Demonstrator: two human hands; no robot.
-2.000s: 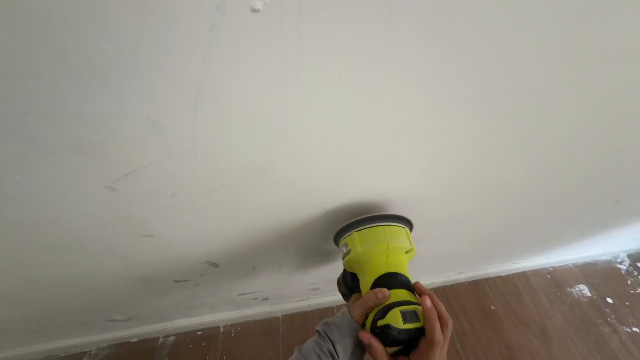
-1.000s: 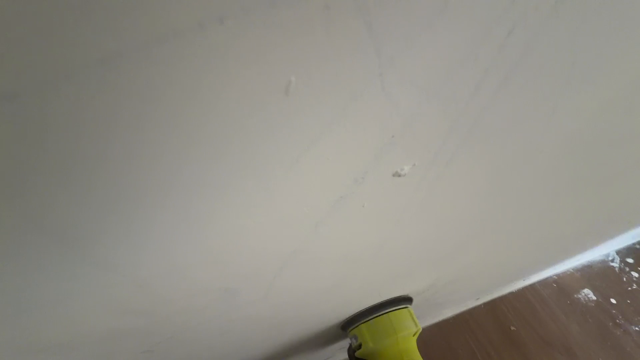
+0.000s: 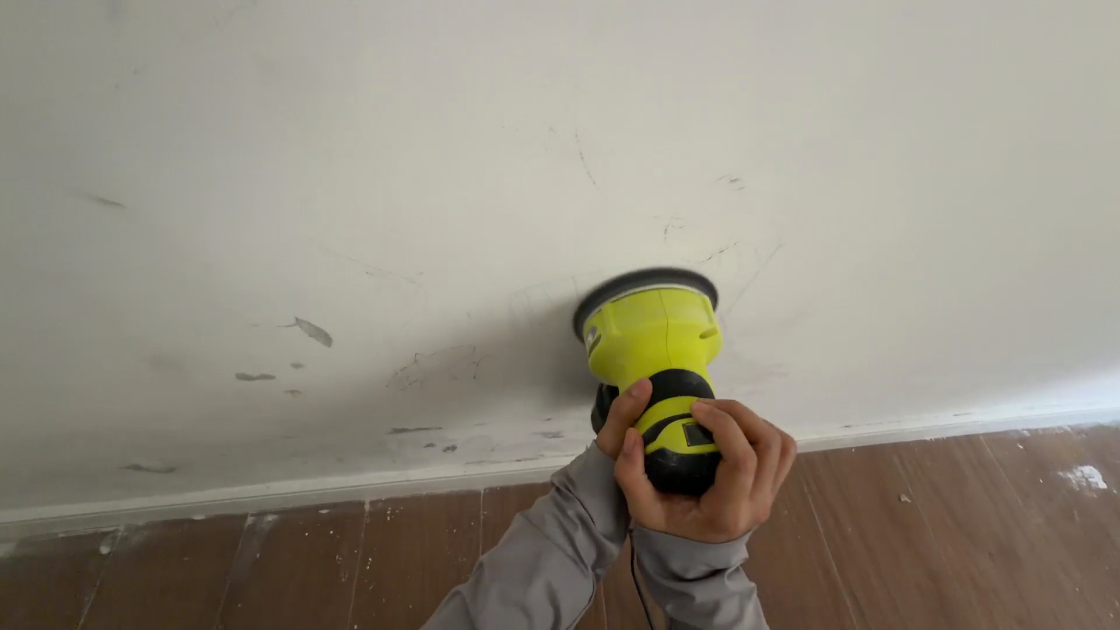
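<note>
A yellow-green and black random orbital sander has its round dark pad against the white wall, low down near the floor. My left hand grips the sander's body from the left side, its fingers mostly hidden behind the tool. Around the black rear end of the sander wraps my right hand, fingers on the right and thumb on the left. Both wrists are in grey sleeves. Scuffs, thin scratches and a grey chipped patch mark the wall about the pad.
A narrow white baseboard strip runs along the wall's foot. Below it lies a brown plank floor with white specks and a white splotch at the right. A thin dark cord hangs down between my forearms.
The view has shifted a lot. Both hands, out of view one second ago, show again on the sander, as they did two seconds ago. The sander's pad is still against the wall.
</note>
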